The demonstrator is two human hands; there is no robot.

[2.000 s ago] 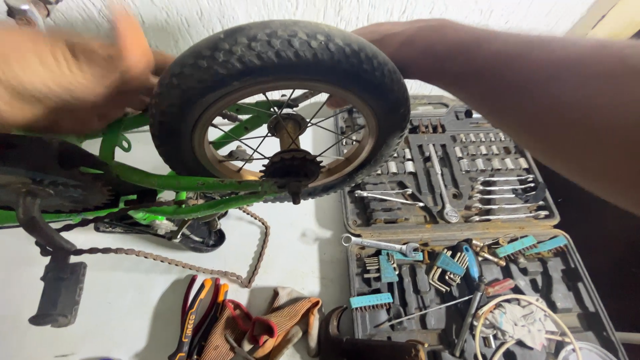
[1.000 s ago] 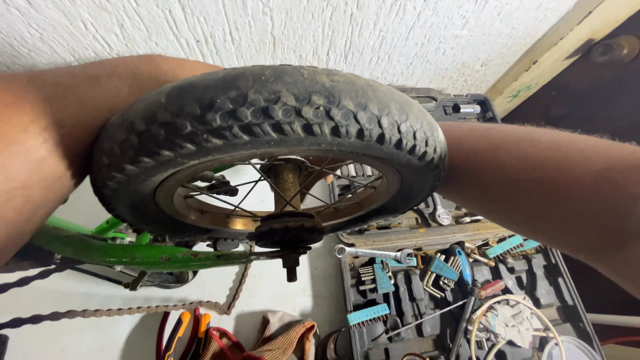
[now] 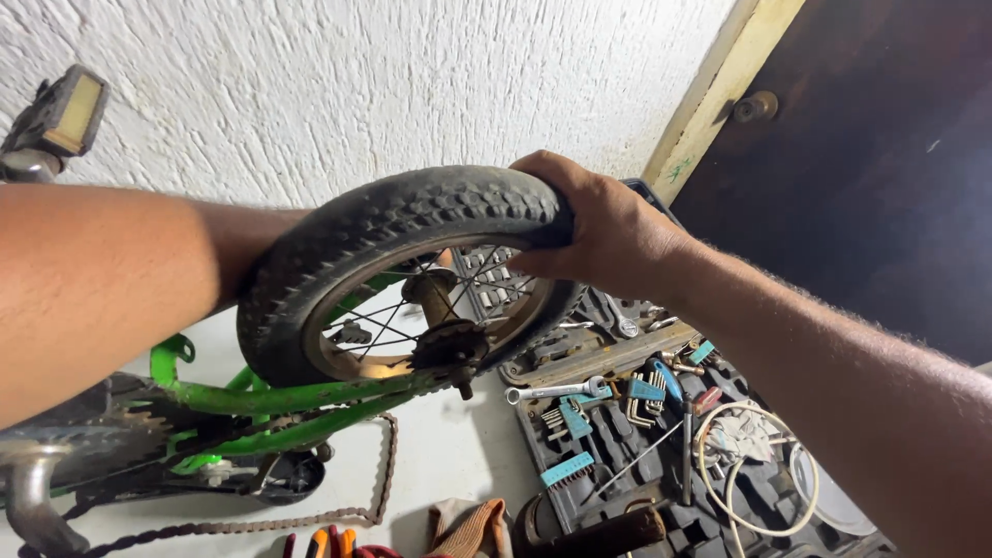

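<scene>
A knobby black tyre (image 3: 434,201) on a spoked wheel stands tilted over the green bicycle frame (image 3: 232,397). My right hand (image 3: 593,225) grips its right side, fingers over the tread and thumb at the rim. My left forearm reaches behind the wheel from the left; most of my left hand is hidden, with a fingertip (image 3: 445,259) showing through the spokes. The rear sprocket (image 3: 449,345) and threaded axle end (image 3: 463,385) lie at the frame's rear end. A rusty chain (image 3: 386,473) hangs loose over the white surface.
An open tool case (image 3: 604,356) with sockets, hex keys and a combination wrench (image 3: 554,390) lies at the right. Pliers handles (image 3: 332,542) and a work glove (image 3: 469,531) are at the bottom. A rough white wall (image 3: 387,85) and a dark door (image 3: 876,155) stand behind.
My right hand, hidden behind the tyre a second ago, now shows on its right side. The wheel has tilted, exposing more of its spokes. The view has shifted, showing more wall and door.
</scene>
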